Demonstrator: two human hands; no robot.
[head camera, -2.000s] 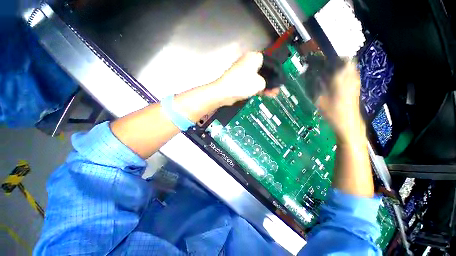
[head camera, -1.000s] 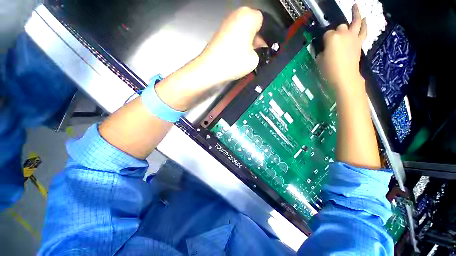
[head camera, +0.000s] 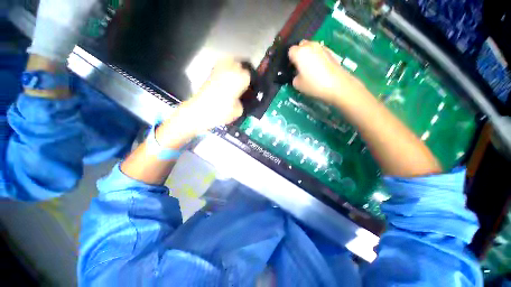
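The large green circuit board (head camera: 347, 146) lies in its dark carrier frame (head camera: 291, 175), with pale lettering on the near edge. My left hand (head camera: 224, 92) is at the frame's left side bar, its fingers curled, with black at the fingertips. My right hand (head camera: 316, 70) is over the upper left part of the board, fingers curled, with black at the fingertips. The fingertips of both hands face each other, a small gap apart. Blur and the black coverings hide whether either hand holds a part.
A neighbouring worker's white-gloved hand (head camera: 64, 28) is at the upper left. The silver conveyor rail (head camera: 269, 182) runs along the near side. A shiny dark pallet area (head camera: 162, 39) lies left of the board. Bins of violet-blue cylinders (head camera: 451, 22) and small blue components (head camera: 493, 67) are at the upper right.
My right hand has left the white components bin and moved left and down beside my left hand. My left hand has moved down and left. The view has shifted, and the gloved hand has appeared.
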